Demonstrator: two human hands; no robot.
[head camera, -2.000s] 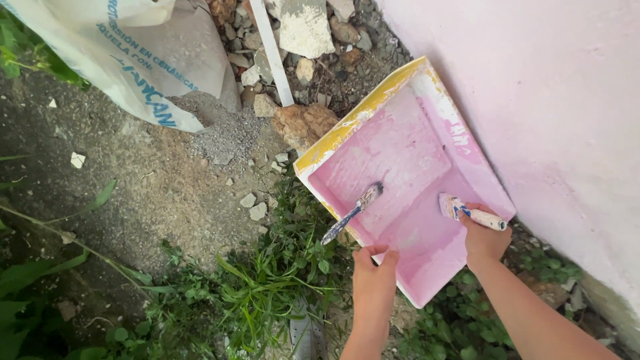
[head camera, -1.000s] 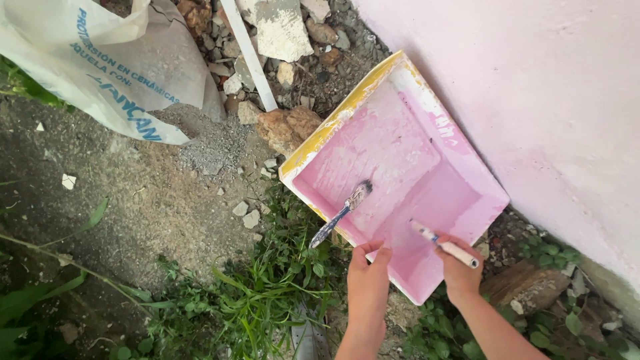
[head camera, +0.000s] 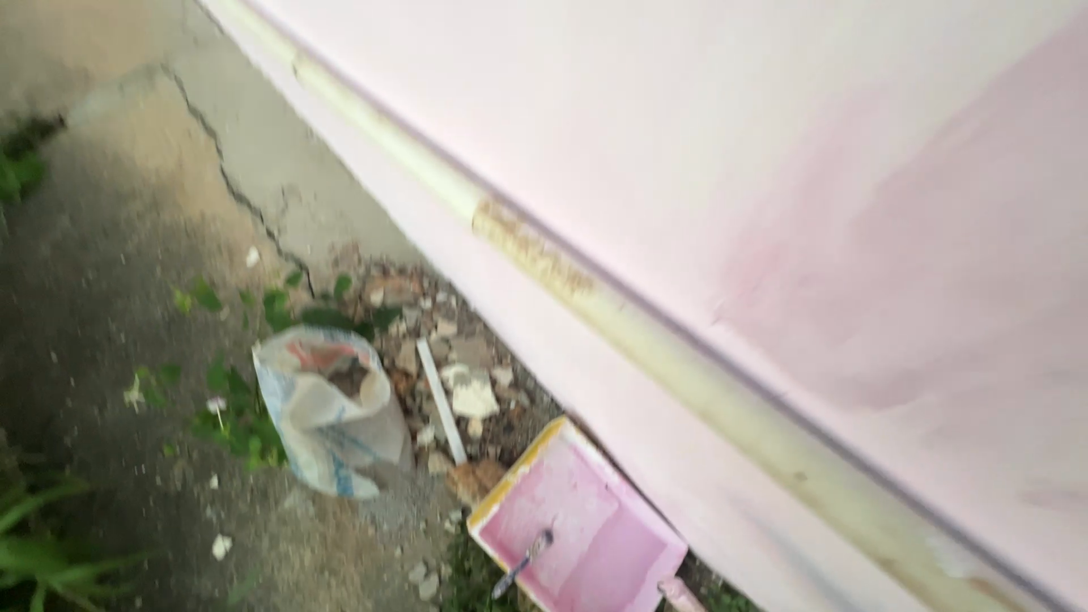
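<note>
A paint tray (head camera: 625, 518) with pink paint and a yellow-stained rim lies on the ground against the foot of the pink wall (head camera: 850, 170). One paintbrush (head camera: 524, 563) rests across its left edge, bristles inside. At the tray's lower right corner, a blurred pinkish thing (head camera: 680, 595) reaches up from the bottom edge of the view; whether it is the other brush or part of a hand, I cannot tell. Neither my left hand nor my right hand shows clearly. A darker pink painted patch (head camera: 960, 255) covers part of the wall at the right.
A pale pipe (head camera: 680, 340) with a rusty stretch runs diagonally along the wall. Left of the tray stand a white plastic sack (head camera: 340, 425), a white strip (head camera: 440, 399) and broken rubble (head camera: 472, 398). Cracked concrete ground (head camera: 161, 255) and green plants (head camera: 51, 535) lie farther left.
The view has swung up toward the wall and pipe. Earlier, my right hand held a small brush over the tray and my left hand was at its near edge; neither shows clearly now.
</note>
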